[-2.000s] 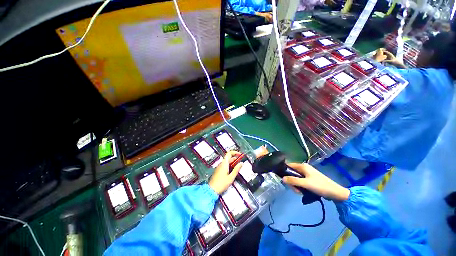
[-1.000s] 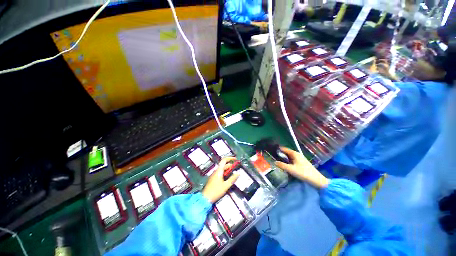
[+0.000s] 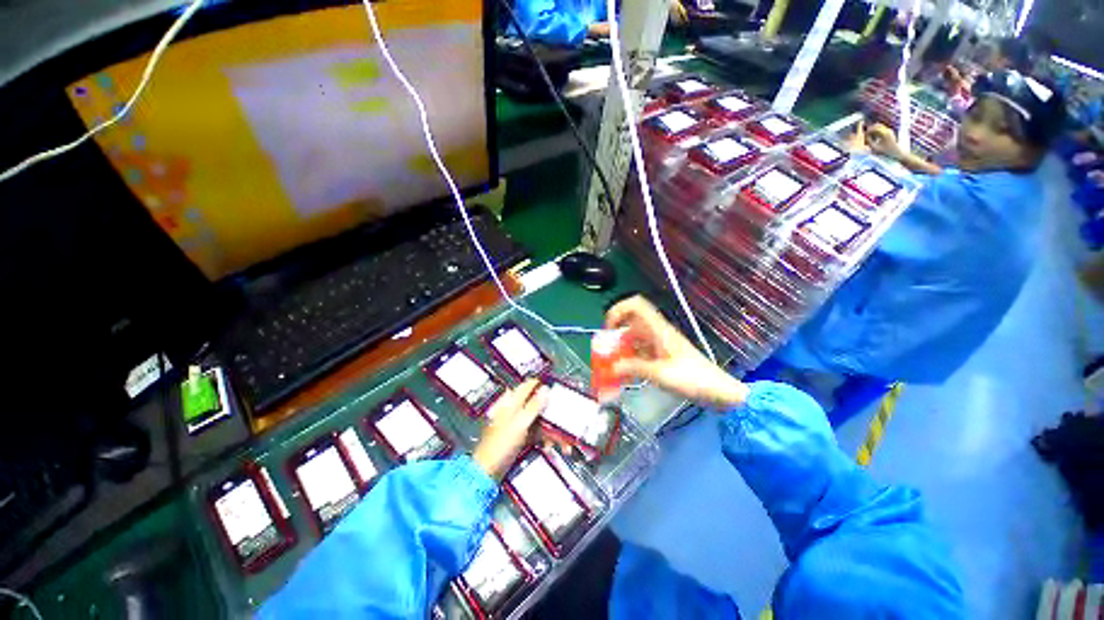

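A clear blister tray [image 3: 400, 374] lies on the green bench with handset units in its pockets, dark with red edges and white faces. My left hand [image 3: 513, 426] is over the tray's right part, its fingers at the upper left end of a tilted handset unit [image 3: 578, 415]. My right hand [image 3: 660, 354] is raised just right of it and pinches a flat orange-red piece [image 3: 611, 361]. A white cable [image 3: 470, 230] hangs down and runs to the area by the orange-red piece; whether it joins it is not clear.
A monitor [image 3: 315, 121] and black keyboard [image 3: 363, 297] stand behind the tray. A black mouse [image 3: 588, 270] lies by the post. A tall stack of filled trays [image 3: 751, 218] stands at right, with a person in a blue smock [image 3: 932, 285] beyond. A green-faced item [image 3: 203, 396] lies left.
My right hand has let go of the black scanner and now holds the orange-red piece. The handset unit by my left hand now sits tilted across its pocket. The view has shifted right.
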